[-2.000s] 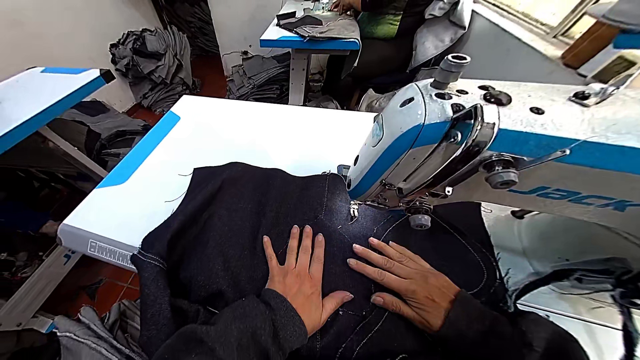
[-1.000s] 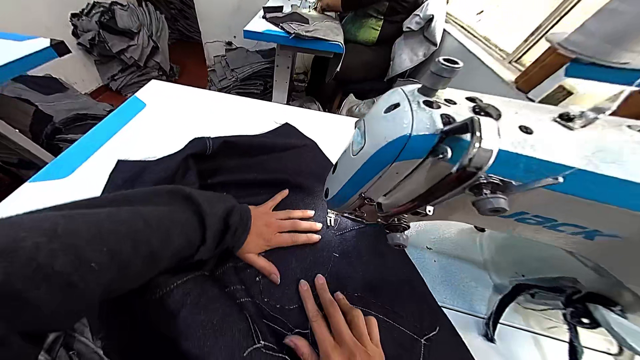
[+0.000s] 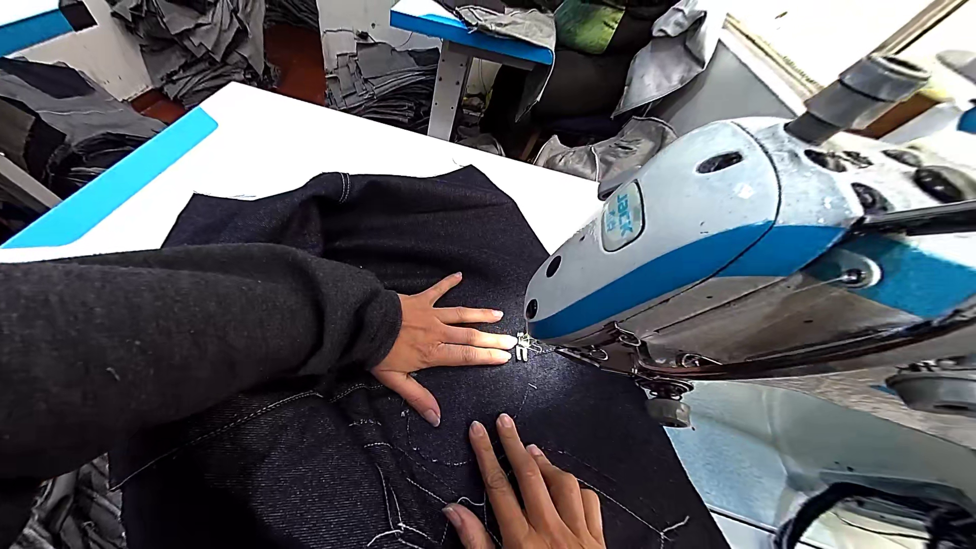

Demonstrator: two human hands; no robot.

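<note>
Dark denim fabric (image 3: 412, 221) with pale stitched seams lies spread under the head of a Jack sewing machine (image 3: 663, 229). My left hand (image 3: 450, 339) rests flat on it with fingers spread, the fingertips beside the metal presser foot (image 3: 521, 347). Nearer to me, my right hand (image 3: 534, 496) presses on the same fabric, fingers pointing up toward the foot; its lower part is cut off by the frame edge. Neither hand grips anything. Loose white thread ends (image 3: 400, 528) show on the denim at the bottom.
The white table (image 3: 305, 137) has a blue edge (image 3: 114, 183) at the left. Stacks of grey and dark fabric (image 3: 381, 84) stand beyond it. Another workstation (image 3: 473, 34) and part of a seated person are at the back. A dark cord-like bundle (image 3: 862, 503) lies at lower right.
Since two seconds ago the denim has been turned under the machine. My left hand has come up beside the presser foot, and my right hand is lower, nearer to me. The view has shifted.
</note>
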